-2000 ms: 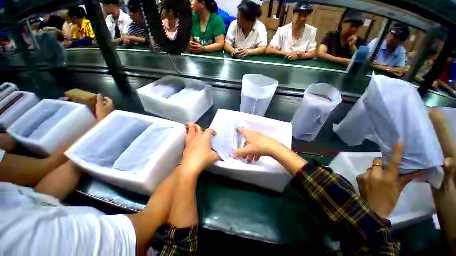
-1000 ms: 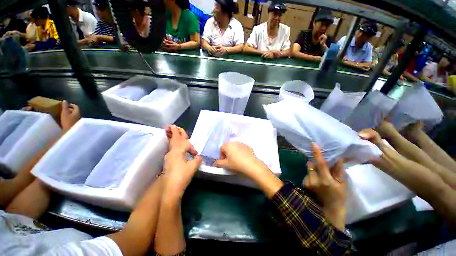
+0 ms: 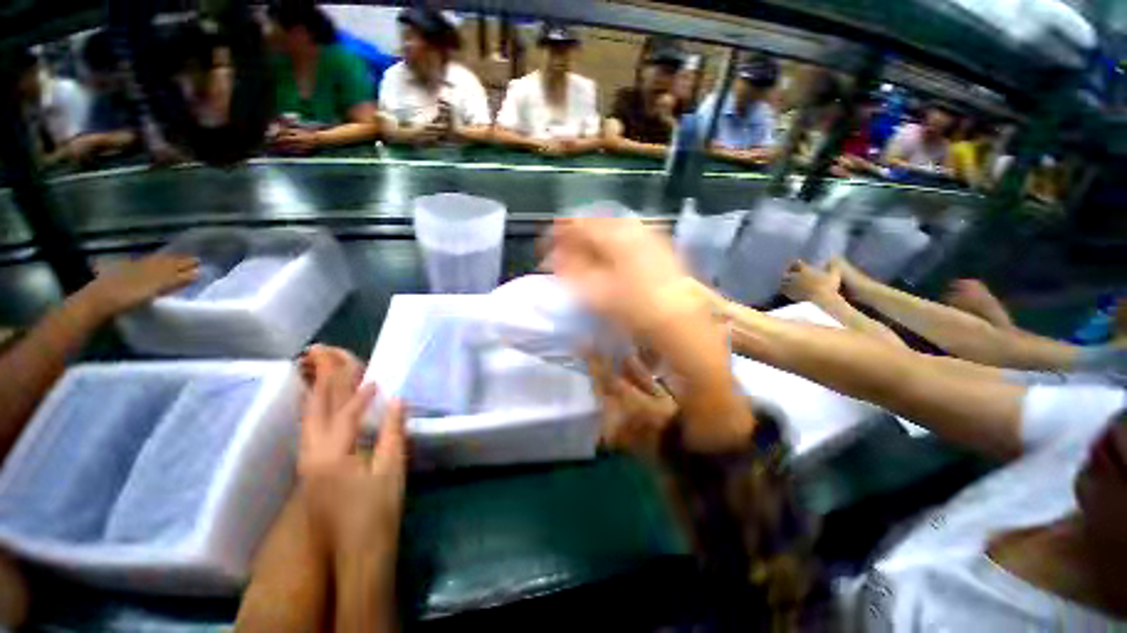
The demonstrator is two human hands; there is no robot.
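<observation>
A white foam box [image 3: 494, 443] sits in front of me on the green belt. A pale bagged stack [image 3: 441, 369] lies in its left half. A whitish, blurred bag [image 3: 544, 299] lies over its back right part. My left hand [image 3: 352, 439] is upright against the box's left wall, fingers apart, holding nothing that shows. My right hand [image 3: 630, 272], above a plaid sleeve, is raised over the box's right end and strongly blurred; its grip is unclear. Another hand [image 3: 633, 398] shows partly behind my right forearm.
A box with two bagged stacks [image 3: 229, 544] stands at left; another [image 3: 235, 324] stands behind it, touched by a person's hand. An upright frosted bag [image 3: 460, 247] stands beyond my box. A neighbour's arms [image 3: 865, 371] reach in from the right towards more bags. People sit opposite.
The view has turned right, so boxes appear further left. My right hand has risen out of the centre box. The bag formerly held up at right has moved down and left over the box.
</observation>
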